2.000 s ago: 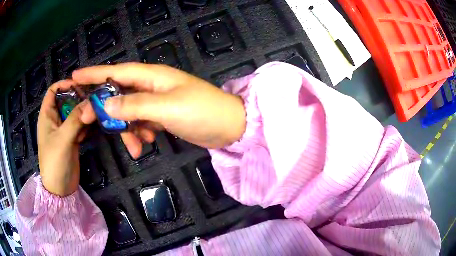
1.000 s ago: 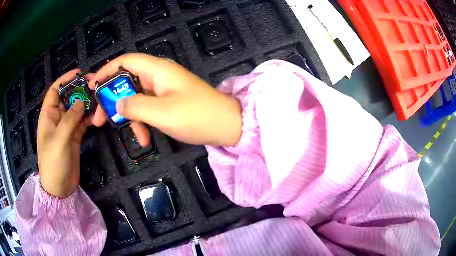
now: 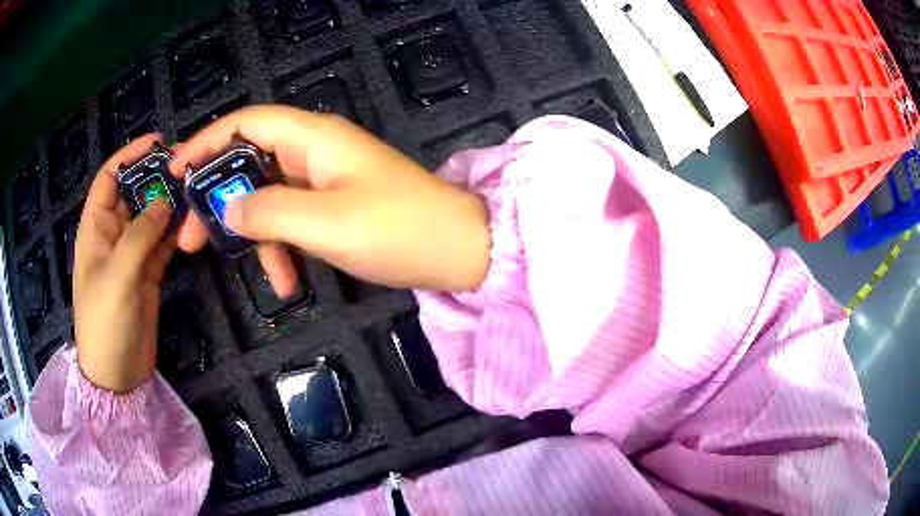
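My left hand (image 3: 116, 262) grips a smartwatch without strap (image 3: 144, 179), its dark screen showing a small green picture, thumb on the glass. My right hand (image 3: 343, 197) grips a second smartwatch (image 3: 224, 179), its dark screen showing a smaller blue picture partly under my thumb. The two watches are side by side, faces towards me, above the black foam tray (image 3: 525, 45). My fingers hide their backs and part of their edges. Below the hands, a watch with a reflecting screen (image 3: 314, 403) lies face up in a pocket.
More watches lie in the tray pockets, one face down (image 3: 432, 66) at the top. Right of the tray are a white paper sheet (image 3: 646, 76) with a dark and yellow-green pen (image 3: 693, 99), orange-red trays (image 3: 807, 101) and a blue crate (image 3: 883, 217). A printed sheet (image 3: 10, 388) shows at the left edge.
The right watch has turned from edge-tilted to facing me; its full blue display showing the time is now a smaller blue picture. The left watch's green dial also shows smaller.
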